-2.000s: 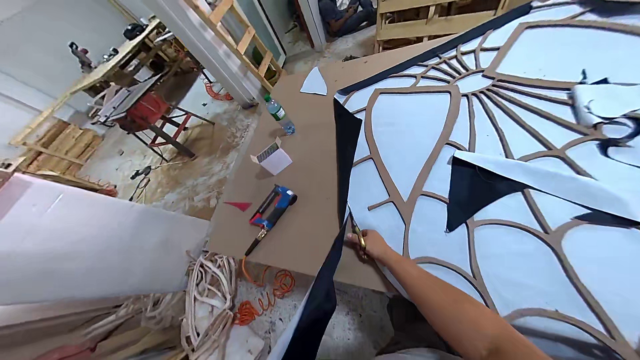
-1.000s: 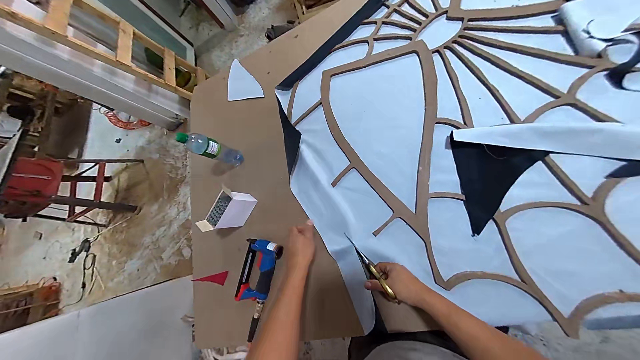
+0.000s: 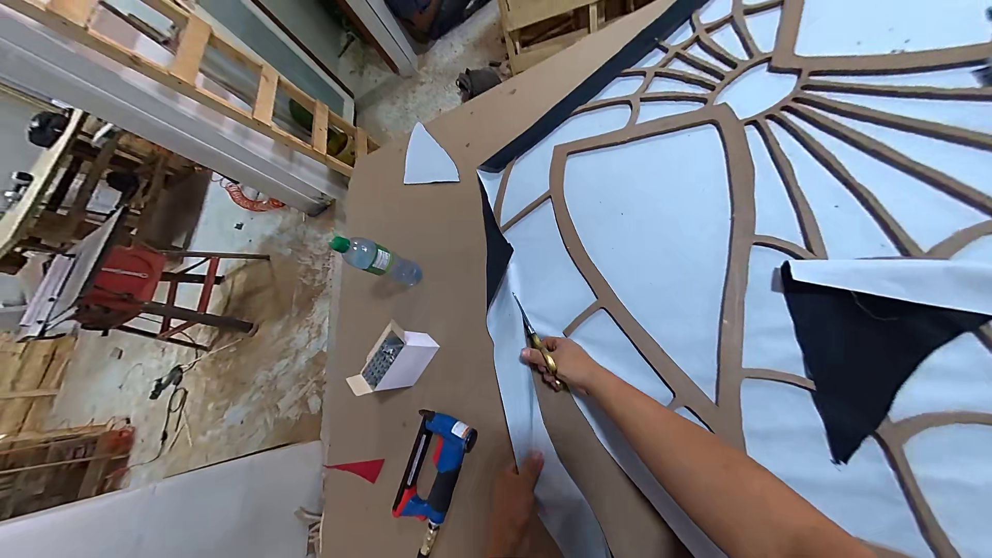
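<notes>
My right hand (image 3: 559,363) grips brass-handled scissors (image 3: 540,350), whose blades point up and left over the pale blue-white sheet (image 3: 643,201). A cut runs down the sheet below the blades and parts a strip (image 3: 514,380) along its left edge. My left hand (image 3: 517,488) pinches that strip between thumb and fingers lower down. The strip's dark underside shows in a folded flap (image 3: 497,252) above. Brown curved fretwork strips (image 3: 740,232) lie on the sheet. A black-backed folded piece (image 3: 841,364) rests on them at the right.
On the brown board (image 3: 457,232) lie a plastic bottle (image 3: 377,260), an open box (image 3: 394,359) of small metal pieces, a blue pneumatic stapler (image 3: 435,469), a red scrap (image 3: 358,469) and a pale offcut (image 3: 432,157). A red-framed machine (image 3: 124,287) stands on the floor beyond.
The scissors have moved up along the sheet, and the cut is longer with the strip parted from it. My left hand, on the sheet's edge a second ago, now holds the strip lower down.
</notes>
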